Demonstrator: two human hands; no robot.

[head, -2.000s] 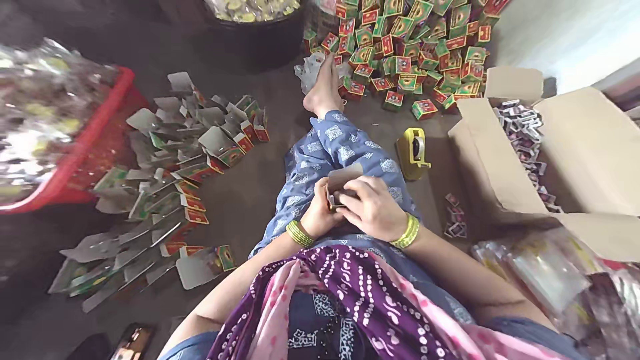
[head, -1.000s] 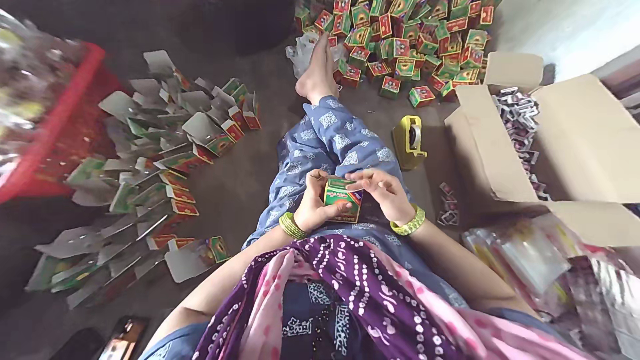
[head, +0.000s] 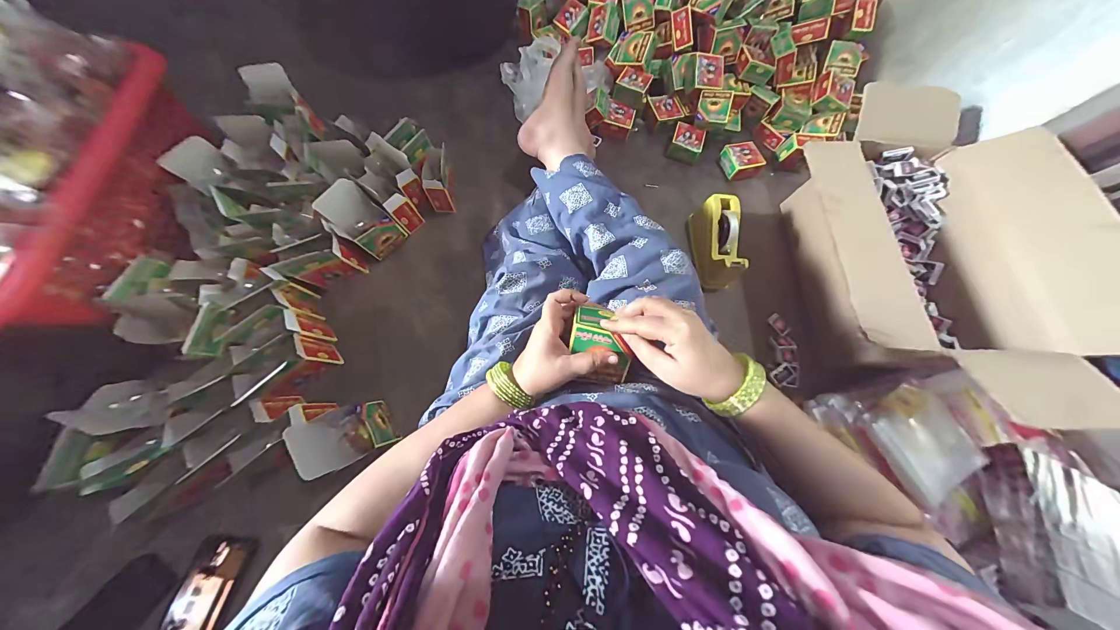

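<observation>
Over my lap, my left hand [head: 560, 350] grips a small green and red printed cardboard box [head: 597, 337] by its sides, thumb across the front. The fingers of my right hand [head: 678, 343] touch the box's upper right edge; its top looks closed. Open-flapped cardboard boxes [head: 302, 302] lie in rows to the left. Beyond my bare foot is a heap of closed boxes [head: 713, 105] of the same colours. A yellow tape dispenser [head: 719, 241] stands right of my legs.
A red plastic crate [head: 87, 184] with wrapped items is at far left. At right, an open carton [head: 884, 254] holds many small packets, with a few loose packets [head: 783, 350] on the floor beside it. Plastic bags [head: 927, 446] lie below the carton. A phone [head: 208, 582] lies at bottom left.
Two seconds ago both hands were together around a box with a grey-brown flap raised. The flap is now down and the green printed sides show, with my right fingers at the top edge.
</observation>
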